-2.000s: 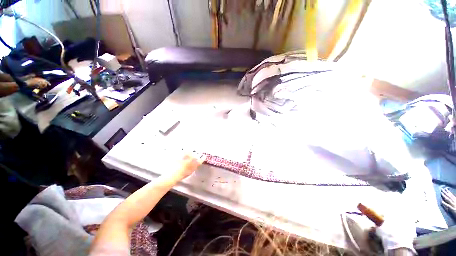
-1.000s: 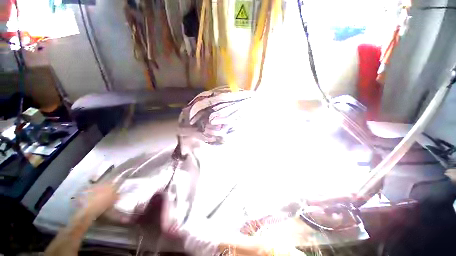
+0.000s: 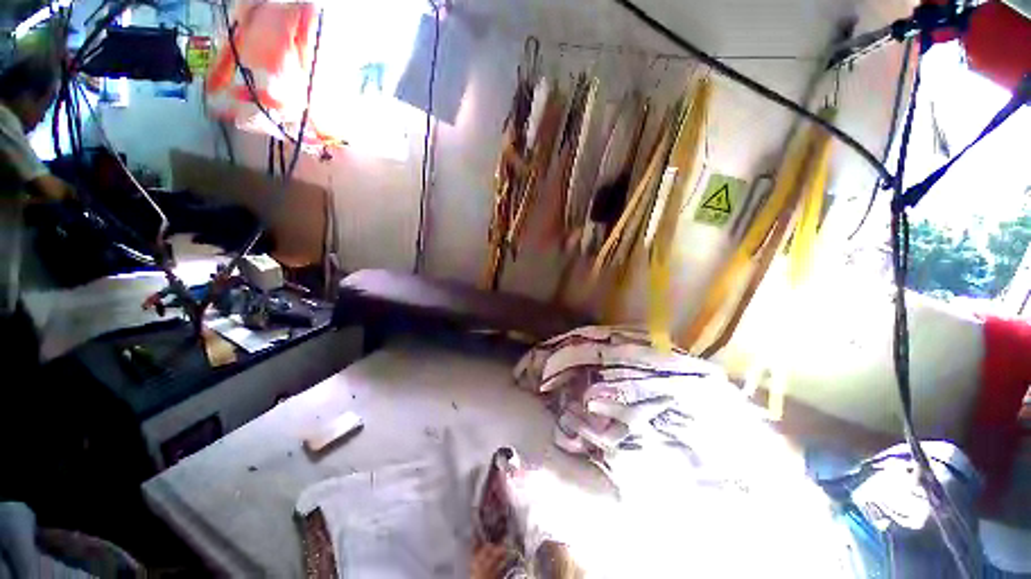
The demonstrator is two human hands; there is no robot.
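A pale garment piece (image 3: pixel 390 523) lies on the pressing table (image 3: pixel 243 486) at the bottom centre, with a reddish-brown speckled band (image 3: pixel 319 545) along its left edge. Beside it, a raised fold of reddish-brown speckled cloth (image 3: pixel 497 503) runs down to the bottom edge. Small orange-brown patches show there, too cut off to name. Glare washes out the cloth to the right. Neither my left hand nor my right hand can be made out in the picture.
A crumpled pale cloth pile (image 3: pixel 616 390) with dark edges lies at the table's back right. A small tan block (image 3: pixel 335 433) lies at the left. A long dark cushion (image 3: pixel 441 303) stands behind. A cluttered bench (image 3: pixel 170 379) and a person (image 3: pixel 25 170) are at far left. Dark cables hang at right.
The view has tilted up, showing more wall and window. The garment piece with the speckled edge now lies at the bottom centre. My left hand and forearm have left the picture.
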